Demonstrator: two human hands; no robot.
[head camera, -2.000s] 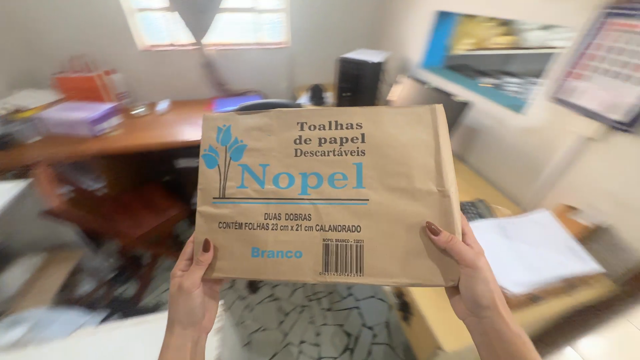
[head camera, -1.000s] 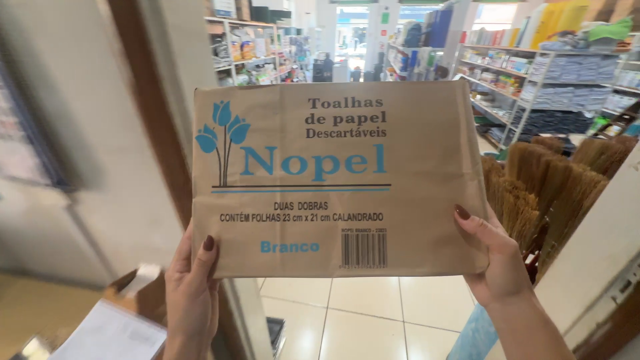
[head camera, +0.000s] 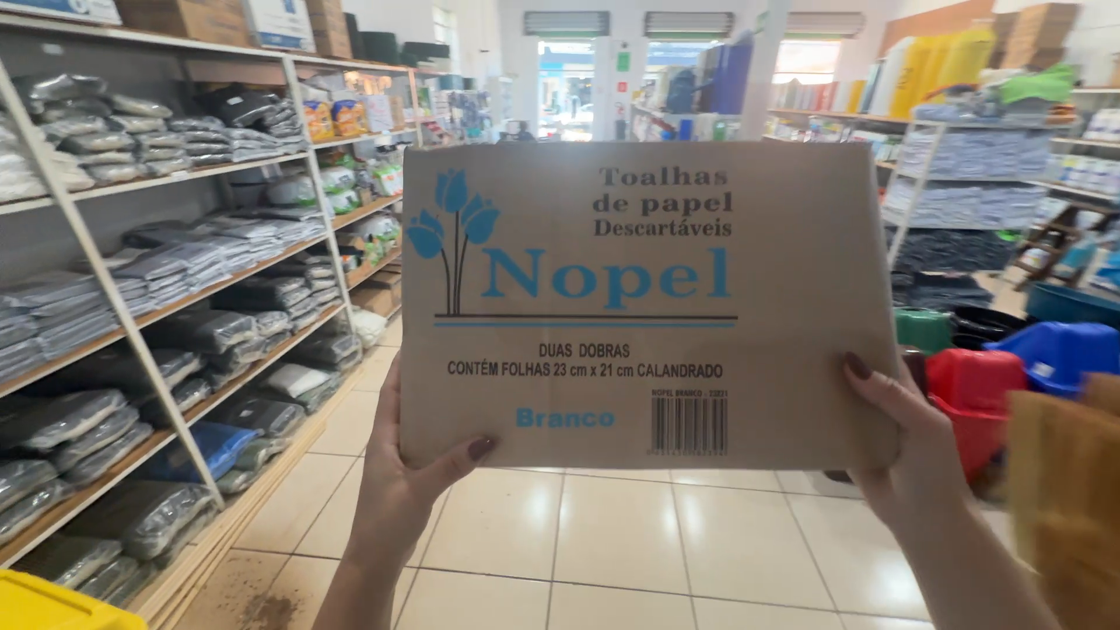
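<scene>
A brown paper package of disposable paper towels (head camera: 647, 341) is held upright in front of me, its printed face with blue tulips and a barcode turned my way. My left hand (head camera: 420, 464) grips its lower left corner, thumb on the front. At the lower right side my right hand (head camera: 906, 429) holds it the same way, thumb pressed to the face. The fingers of both hands are mostly hidden behind the package.
Metal shelving (head camera: 114, 284) with folded goods in plastic lines the left. Red plastic bins (head camera: 976, 394), blue bins (head camera: 1063, 354) and blurred brown bristles (head camera: 1063, 490) stand at right. A yellow object (head camera: 61, 604) is at lower left. Tiled floor (head camera: 612, 534) lies below.
The view has moved from a room with desks, past a doorway, into a shop aisle. Both hands have kept hold of the package throughout.
</scene>
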